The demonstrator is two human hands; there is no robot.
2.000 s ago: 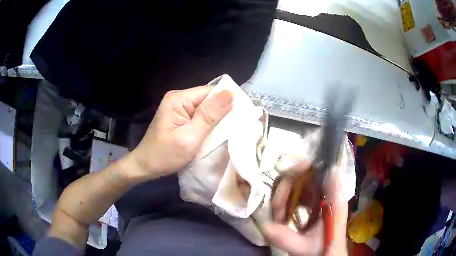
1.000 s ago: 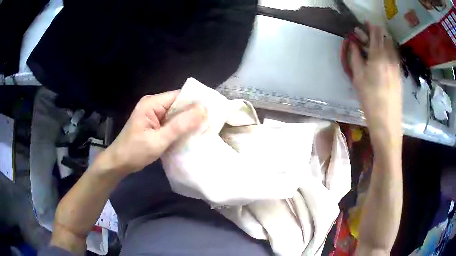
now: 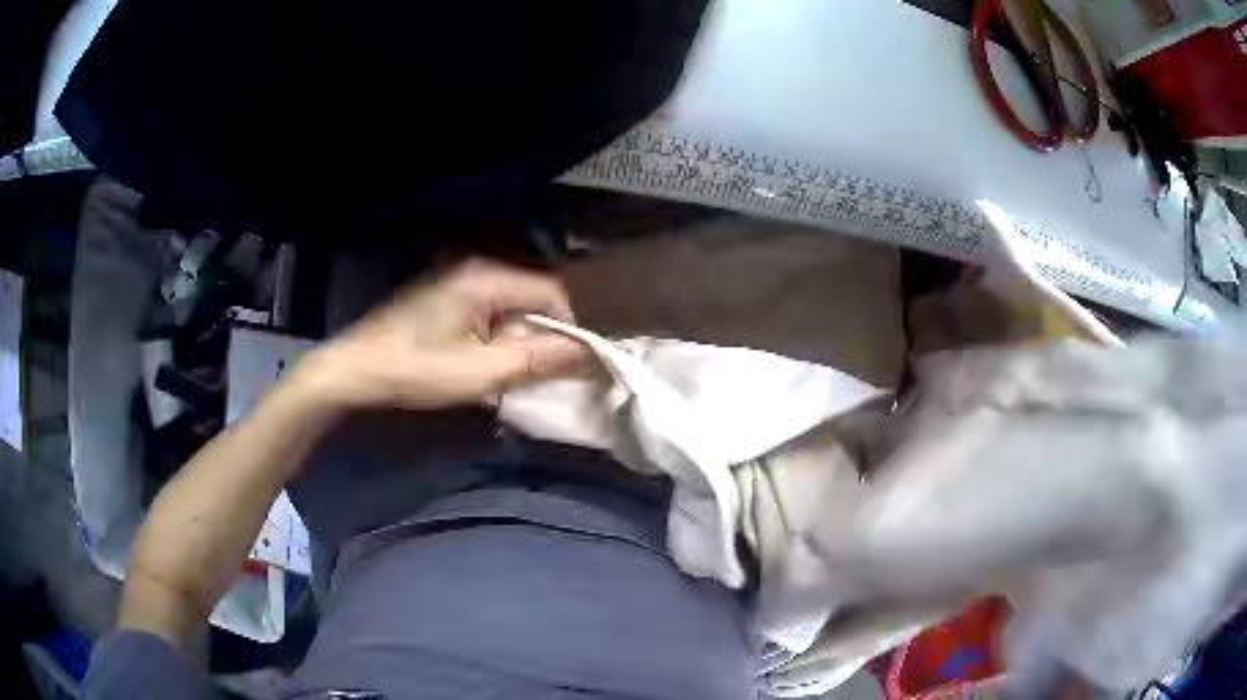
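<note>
Cream cloth (image 3: 766, 397) lies across my lap and stretches to the right, where it is blurred by motion. My left hand (image 3: 479, 335) pinches an edge of it above my lap, a little blurred. My right hand is not visible; the blurred cloth at the right may hide it. The scissors' red-orange looped handles (image 3: 1019, 116) lie on the white table (image 3: 821, 103) at the upper right, their blades out of the frame.
A large dark garment panel (image 3: 369, 110) covers the table's left part and hangs over its front edge. A printed ruler (image 3: 766, 181) runs along that edge. A grey-walled bin (image 3: 103, 369) with scraps stands at the left. A red and white box (image 3: 1203, 82) is at the upper right.
The scissors went from my right hand to the table at the upper right. My right hand has left sight. The cream cloth is now spread out and swung to the right.
</note>
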